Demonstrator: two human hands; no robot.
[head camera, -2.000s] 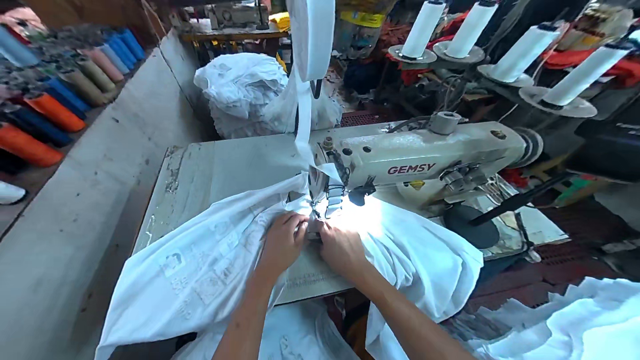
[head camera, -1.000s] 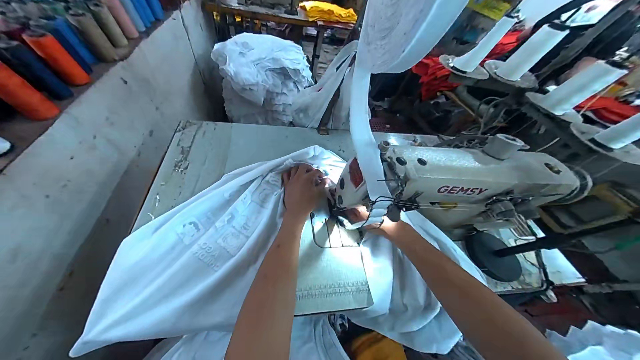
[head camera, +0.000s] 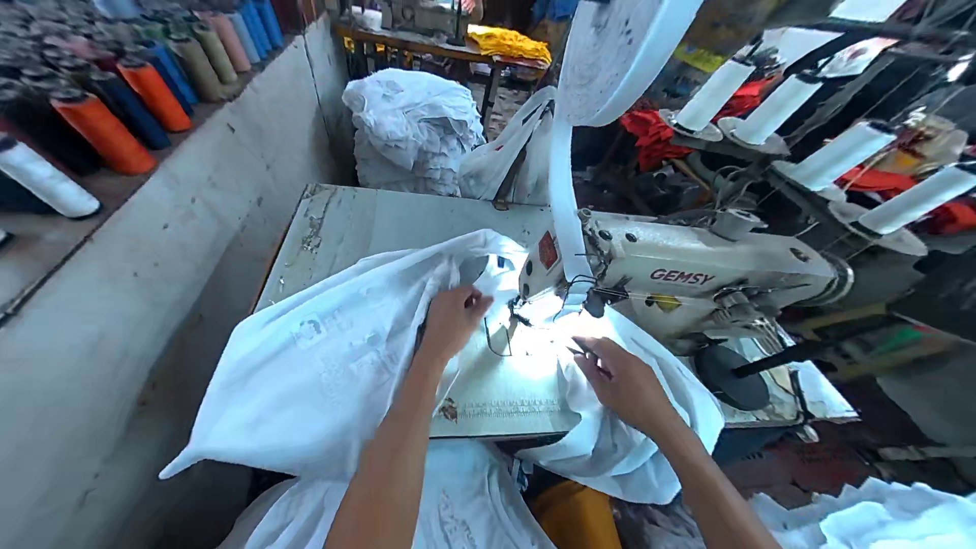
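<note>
A white printed garment (head camera: 328, 358) lies across the bed of a Gemsy industrial sewing machine (head camera: 686, 259), around both sides of its lit needle area. My left hand (head camera: 454, 320) grips the garment's edge left of the needle, thumb and forefinger together. To the right of the needle, my right hand (head camera: 610, 374) is over the garment's other part, fingers curled around a small dark tool, perhaps thread snips, whose tip shows near the bright spot. A white strip (head camera: 563, 183) runs from a hanging roll (head camera: 610, 61) down to the machine head. Glare hides the stitching spot.
Thread cones in several colours (head camera: 107, 133) stand on a ledge above the left wall (head camera: 191, 191). White thread cones (head camera: 713, 95) stand on a rack at the right. A pile of white cloth (head camera: 415, 126) is behind the table (head camera: 366, 221); more white cloth (head camera: 877, 518) lies at bottom right.
My hands, close together at the needle two seconds ago, are now apart. Since one second ago, my left hand has moved toward me, and my right has come out from beside the machine head.
</note>
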